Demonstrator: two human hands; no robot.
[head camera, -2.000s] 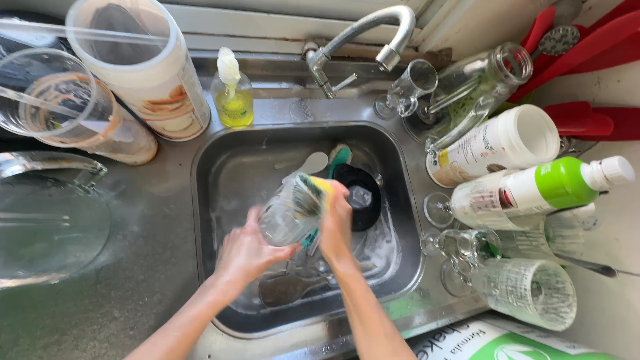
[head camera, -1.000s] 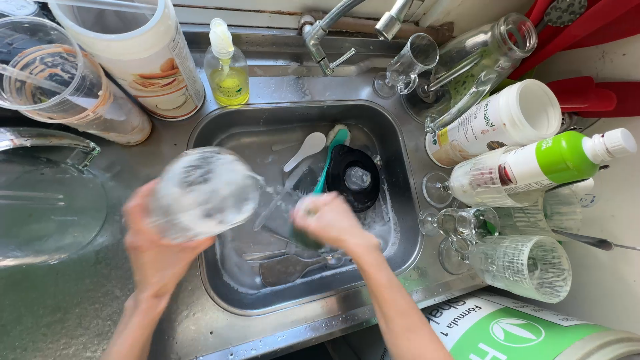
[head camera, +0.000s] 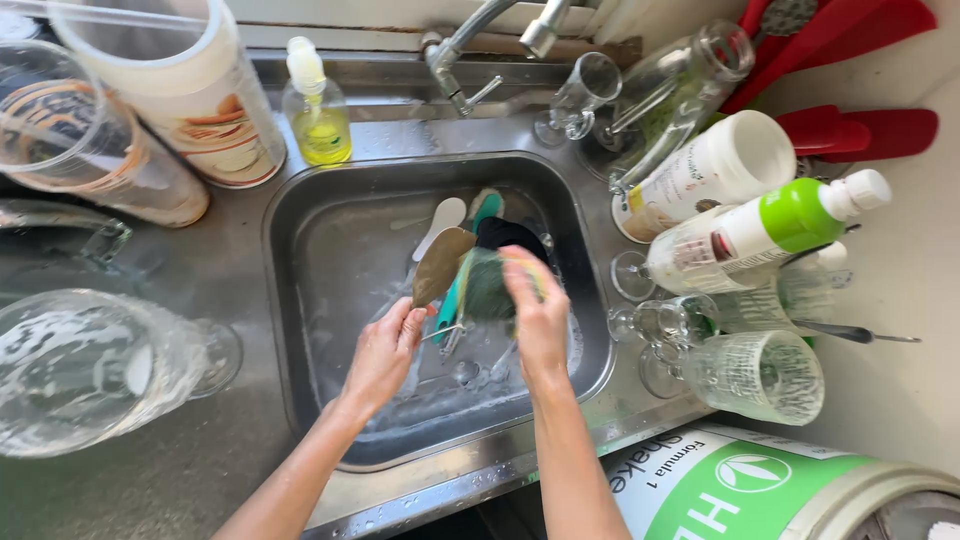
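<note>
Over the stainless steel sink, my left hand grips a brown, flat, rounded utensil, perhaps a wooden spoon. My right hand holds a green and yellow scrubbing sponge, blurred, just right of the utensil. Below my hands, a white spoon, a teal-handled brush and a black round item lie in the basin, with other utensils in soapy water. A soapy stemmed glass lies on the counter left of the sink.
A soap bottle and a faucet stand behind the basin. Large plastic containers crowd the back left. Along the right edge are stemmed glasses, a white tub and a green and white bottle. A large labelled tub sits front right.
The soapy glass, in my left hand one second ago, now lies on the left counter. My left hand has moved right over the sink and taken hold of the brown utensil.
</note>
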